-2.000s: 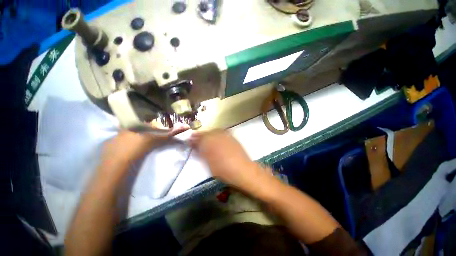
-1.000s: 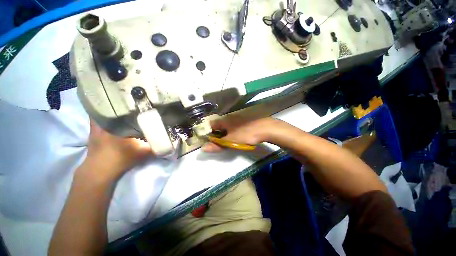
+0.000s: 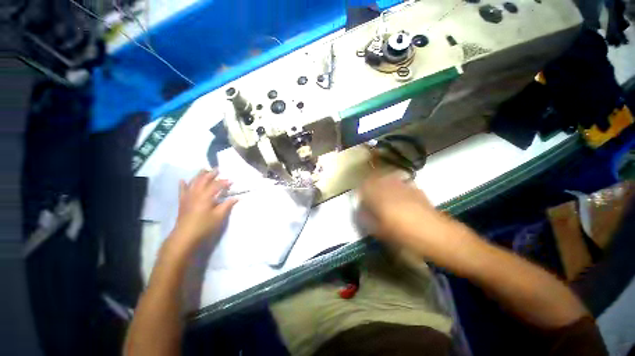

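Note:
White-faced fabric panels (image 3: 261, 226) lie on the white table, with one edge under the needle area of the cream sewing machine (image 3: 306, 104). My left hand (image 3: 202, 205) rests on the fabric left of the presser foot, fingers spread and pressing down. My right hand (image 3: 390, 201) is blurred, right of the needle area, close to the scissors (image 3: 404, 151). The scissors' handle loops lie beside the machine arm and look dark and blurred. Whether my right fingers touch or hold them cannot be told.
A lit panel (image 3: 384, 117) sits on the machine's green-edged front. Dark cut pieces (image 3: 519, 115) and a yellow-orange tray (image 3: 607, 128) are at the right. A blue trough (image 3: 230, 42) runs behind the table. Brown and dark pieces (image 3: 571, 240) are at the lower right.
My right hand has moved right from the needle area, where it held the scissors. My left hand has come away from the machine head onto the fabric. The view has shifted.

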